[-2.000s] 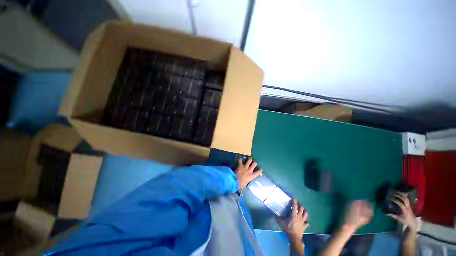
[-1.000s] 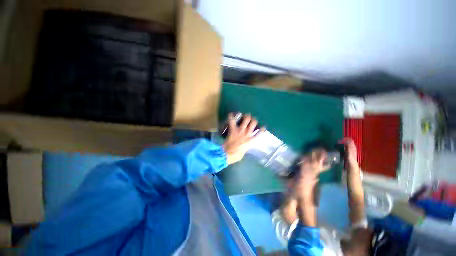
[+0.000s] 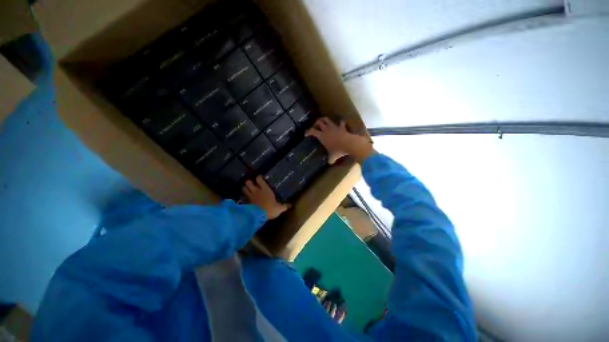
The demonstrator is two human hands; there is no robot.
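Note:
An open brown shipping carton [image 3: 127,137] holds black product boxes [image 3: 230,128] in a tight grid, with fine light print on top. A short row of black boxes [image 3: 292,172] lies at the carton's near right end between my hands. My left hand [image 3: 264,198] grips the lower left end of this row. My right hand [image 3: 337,139] grips its upper right end, close to the carton's wall. The undersides of the boxes are hidden.
The green-topped workbench [image 3: 347,257] shows below the carton, with another person's hand [image 3: 332,311] and dark boxes at its edge. A white wall with conduit [image 3: 441,128] stands at the right. Blue floor [image 3: 50,174] lies at the left.
The view has swung from the bench to the carton. My hands have moved from the bench to inside the carton, with a row of boxes between them.

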